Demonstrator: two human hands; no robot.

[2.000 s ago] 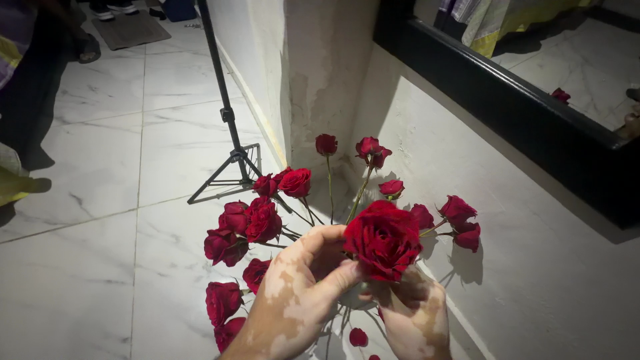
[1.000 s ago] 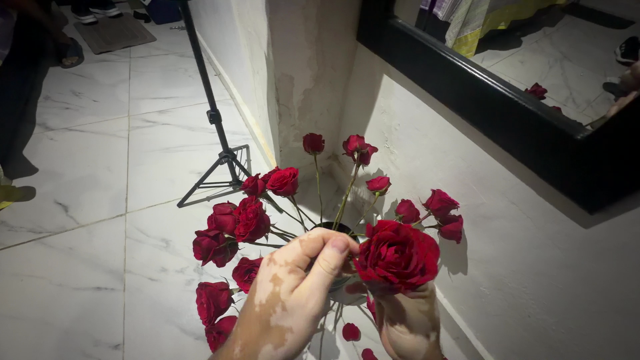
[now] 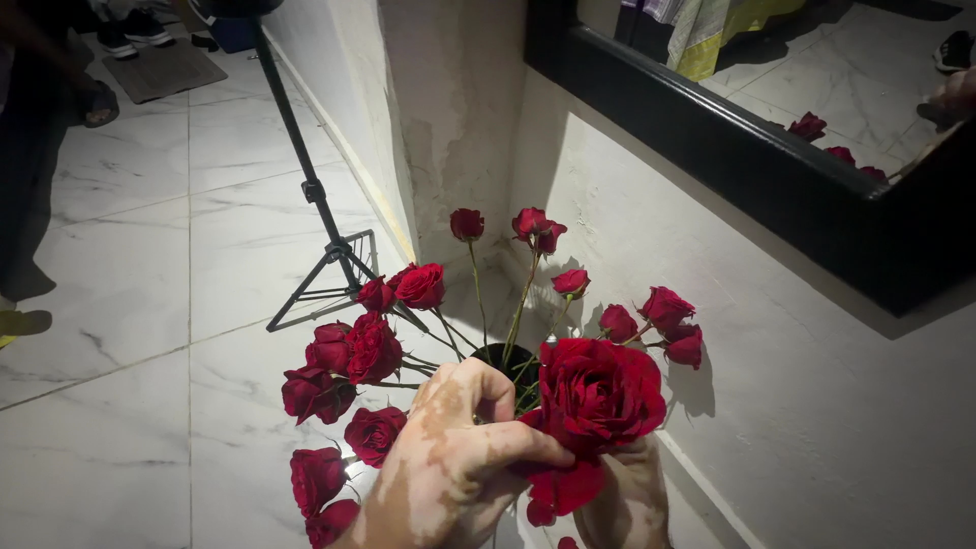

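Note:
A large open red rose (image 3: pixel 602 393) is held up in front of me. Behind and under its bloom is my right hand (image 3: pixel 629 492), mostly hidden by the petals. My left hand (image 3: pixel 469 450) pinches an outer petal (image 3: pixel 564 484) on the rose's lower left side between thumb and finger. Several other red roses on long stems fan out around a dark container (image 3: pixel 503 358), whose mouth shows just behind my left hand. Some blooms (image 3: pixel 374 347) spread out to the left, others (image 3: pixel 667 307) lean by the wall at the right.
A black tripod stand (image 3: pixel 316 198) rises from the marble-look tiled floor (image 3: pixel 252 412) left of the roses. A black-framed mirror (image 3: pixel 732 152) is at the upper right against the white wall. A person's sandalled foot (image 3: pixel 99 105) and a mat (image 3: pixel 164 72) are at the upper left.
My left hand has closed on a lower outer petal, which now hangs out below the bloom. The held rose has moved to the right relative to the roses behind it since the earliest frame.

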